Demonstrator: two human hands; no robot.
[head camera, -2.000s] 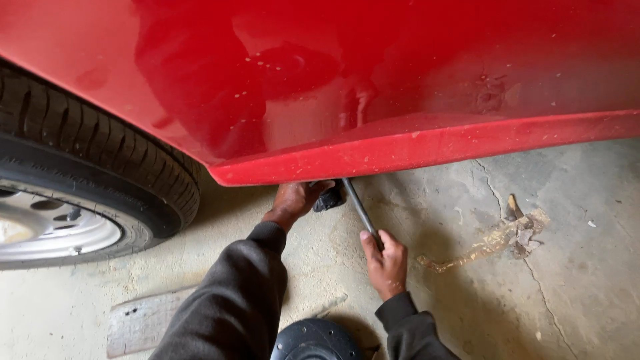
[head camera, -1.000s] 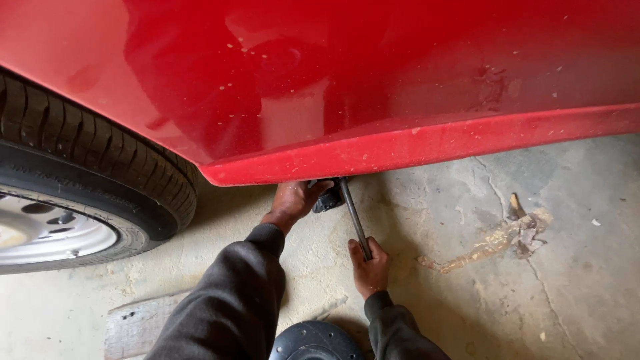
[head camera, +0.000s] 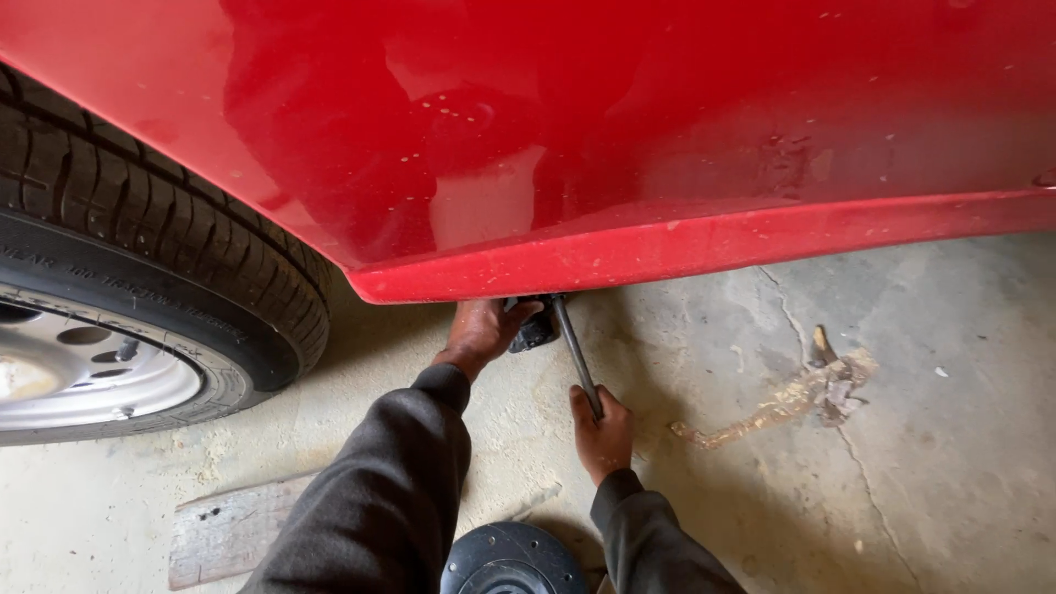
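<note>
Below the sill of a red car (head camera: 685, 247), my left hand (head camera: 485, 332) reaches to a black object (head camera: 536, 330), probably part of a jack, mostly hidden under the car. Its thumb lies against that object; the other fingers are hidden, so its grip is unclear. My right hand (head camera: 604, 431) is closed around the lower end of a dark metal bar (head camera: 577, 351). The bar's upper end meets the black object just under the sill edge.
A tyre (head camera: 280, 330) on a silver wheel stands at the left. On the concrete floor (head camera: 726, 330) lie a weathered wooden board (head camera: 235, 528) and a dark round disc with holes (head camera: 511, 561). Dried residue and a crack mark the floor at right.
Between two seconds and one second ago, my right hand moved left with the bar's lower end. Since then it appears slightly farther right. My left hand stays by the black object.
</note>
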